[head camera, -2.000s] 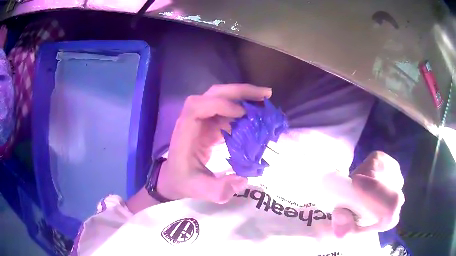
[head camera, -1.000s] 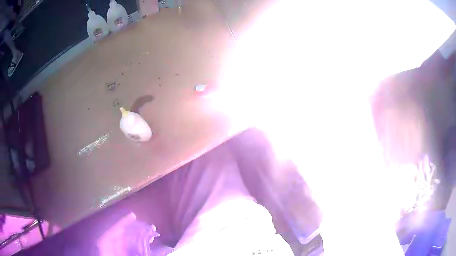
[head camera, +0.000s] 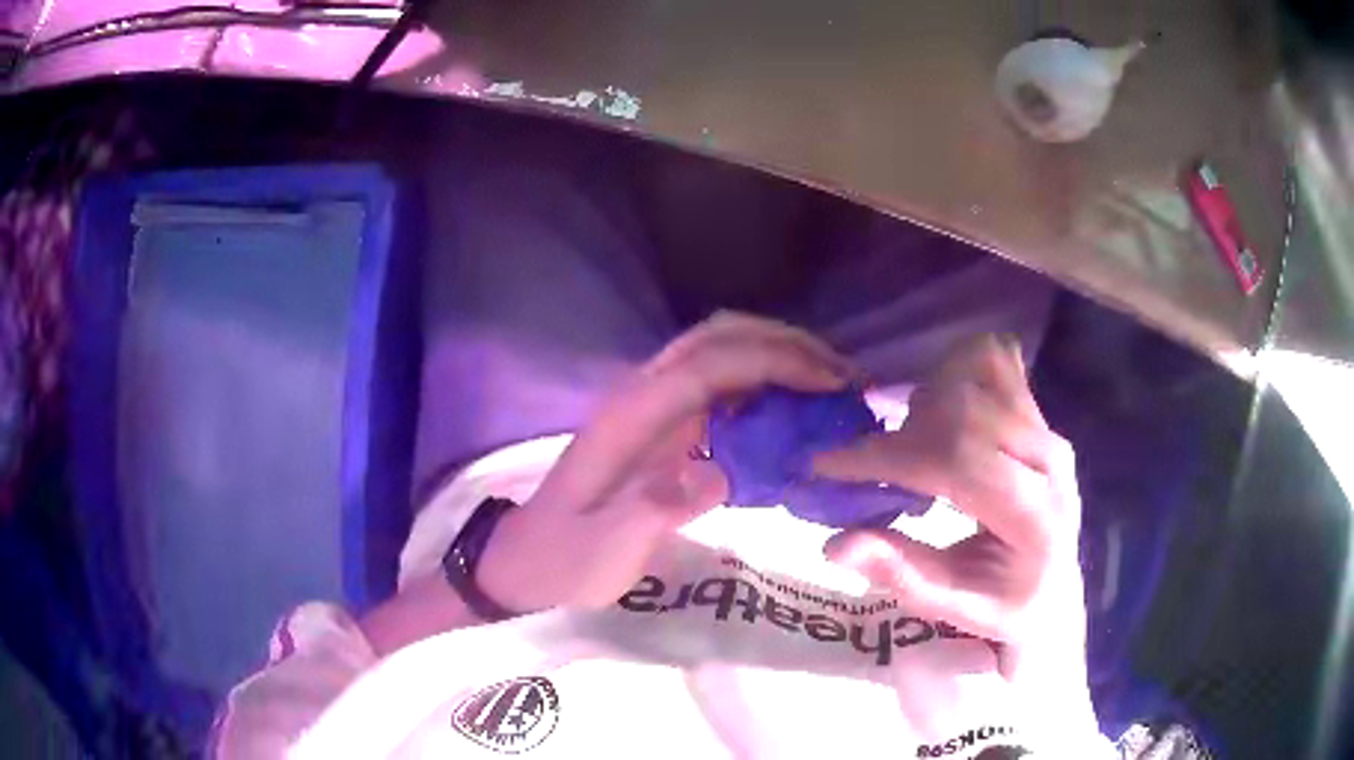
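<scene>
A blue-violet hair piece is held over the lap, in front of the white shirt. My left hand grips it from the left side, with a dark band on the wrist. My right hand touches it from the right, fingers on its surface and lower edge. The fingers hide parts of the piece. Its underside is hard to make out against the white shirt. A white glue bottle with a thin pointed tip lies on the bench at the upper right.
The tan bench curves across the top, its edge running down to the right. A small red flat object lies on it at right. A blue-rimmed tray with a pale liner stands at left. A bright clear panel edge is at far right.
The head view swung to the bench and back. The right hand, apart from the hair piece two seconds ago, is now on it. The bottle now shows at the upper right.
</scene>
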